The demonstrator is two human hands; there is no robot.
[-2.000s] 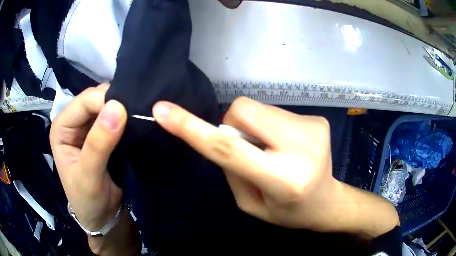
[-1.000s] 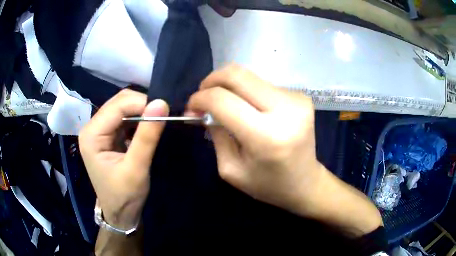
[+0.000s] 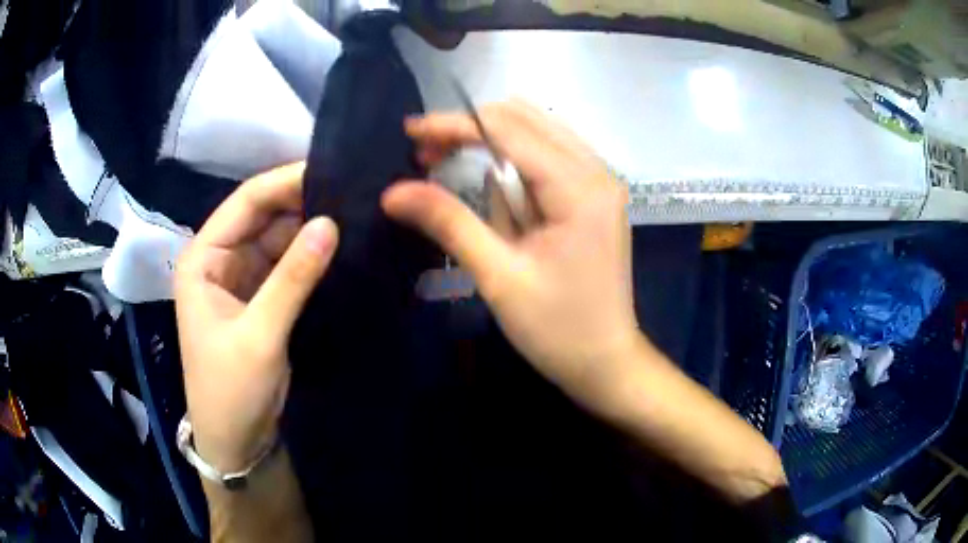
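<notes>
The black fabric (image 3: 361, 138) hangs as a dark folded strip from the table down in front of me. My left hand (image 3: 249, 276) pinches its left edge between thumb and fingers. My right hand (image 3: 531, 223) is at the strip's right side, thumb and index finger apart near the fabric. It holds a thin pointed tool (image 3: 507, 182), tucked in the palm between the fingers, its dark point slanting up and left, away from the cloth. The tool's far end is hidden in the hand. Whether the right fingertips touch the fabric is unclear.
White fabric (image 3: 234, 101) lies on black pieces at the left. The white table (image 3: 732, 138) has a ruler strip along its front edge. A small blue-green tool (image 3: 898, 115) lies at its right end. A dark blue basket (image 3: 783, 371) at right holds blue plastic (image 3: 876, 297) and scraps.
The pointed tool has swung from lying level across my left thumb to pointing up in my right hand. My right thumb and index finger have spread apart. My left hand still pinches the black fabric.
</notes>
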